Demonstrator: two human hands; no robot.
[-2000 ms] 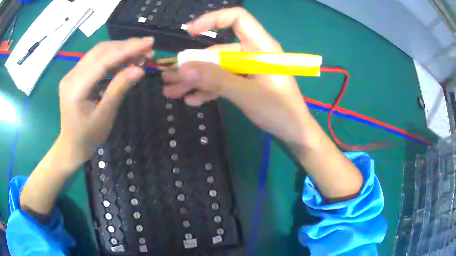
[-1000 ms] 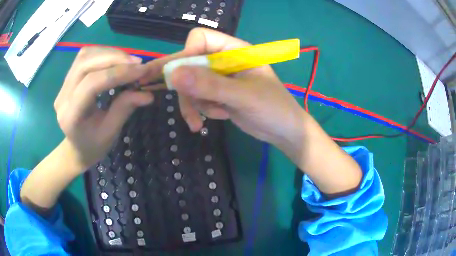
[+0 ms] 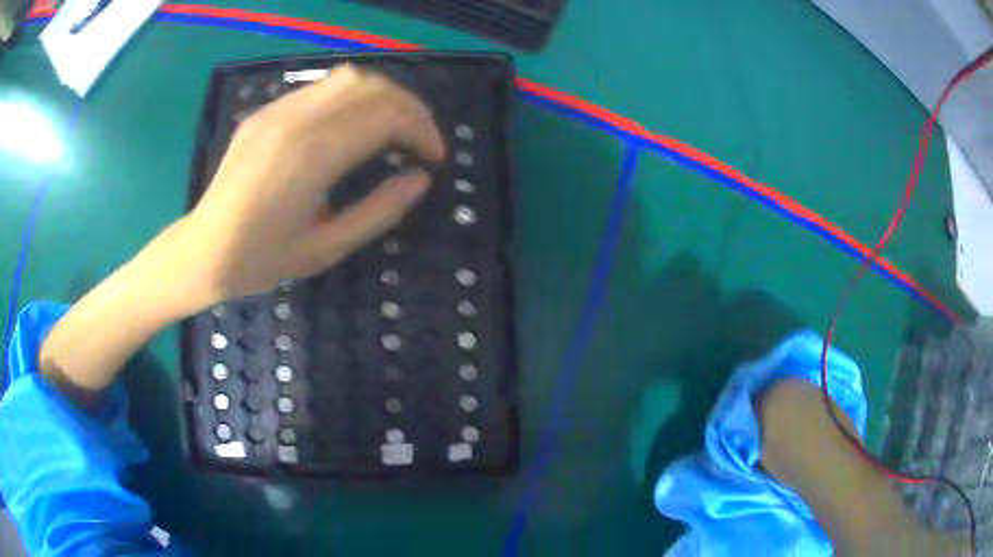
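Note:
The black component tray (image 3: 338,348) lies flat on the green mat, with rows of small round discs (image 3: 466,341) and white end labels. My left hand (image 3: 316,180) is over the tray's upper part, slightly blurred, thumb and forefinger tips close together. I cannot tell if a disc is between them. My right forearm (image 3: 833,462) runs out at the lower right; the hand itself is cut off by the picture's edge. A thin red lead (image 3: 912,185) curves down across that forearm. The yellow probe is not visible.
Stacked black trays (image 3: 490,13) stand at the top edge. White paper (image 3: 98,38) lies at the upper left. Clear ribbed trays (image 3: 947,381) are at the right edge. Red and blue tape (image 3: 697,158) crosses the mat.
The view has shifted, showing the whole working tray. My hands have parted; the right hand and yellow probe have left the picture towards the lower right. My left hand has moved over the tray.

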